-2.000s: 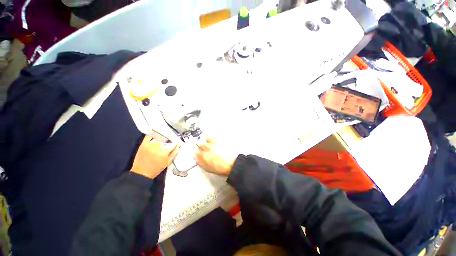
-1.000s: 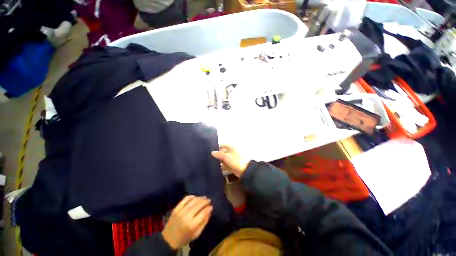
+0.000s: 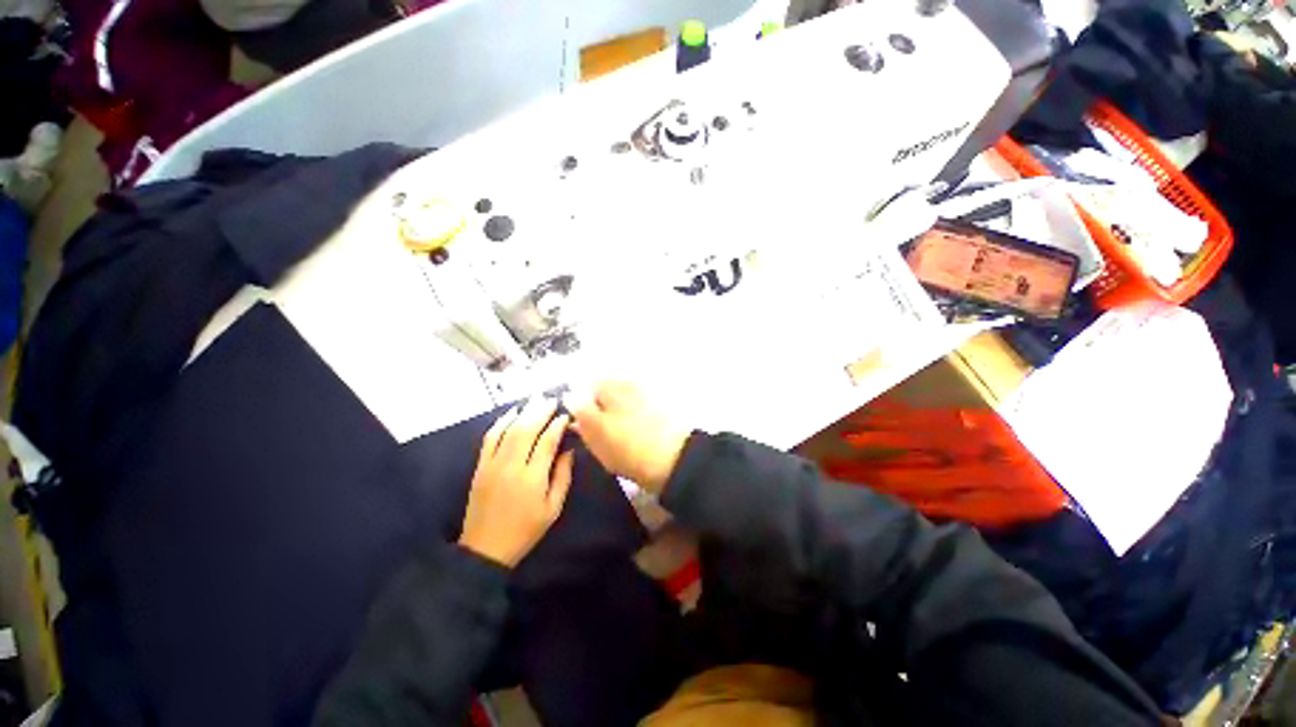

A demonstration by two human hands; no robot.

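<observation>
A dark navy garment piece [image 3: 284, 483] spreads over the left of the table and hangs over its front edge. Its upper edge reaches the needle area [image 3: 552, 338] of the white sewing machine [image 3: 625, 213]. My left hand [image 3: 520, 480] lies flat on the cloth just below the needle area, fingers pointing up. My right hand [image 3: 625, 432] is beside it, its fingertips pinching the cloth edge close to the left fingertips.
A smartphone [image 3: 992, 270] lies at the right beside an orange-red basket [image 3: 1158, 213]. A white paper [image 3: 1130, 419] rests on dark cloth at the right. Red cloth [image 3: 938, 466] is below the table edge. A grey-blue tub [image 3: 355, 93] stands behind.
Both hands have moved up to the needle area with the cloth edge; a second ago they were lower and farther apart. The camera view has shifted, showing the machine closer.
</observation>
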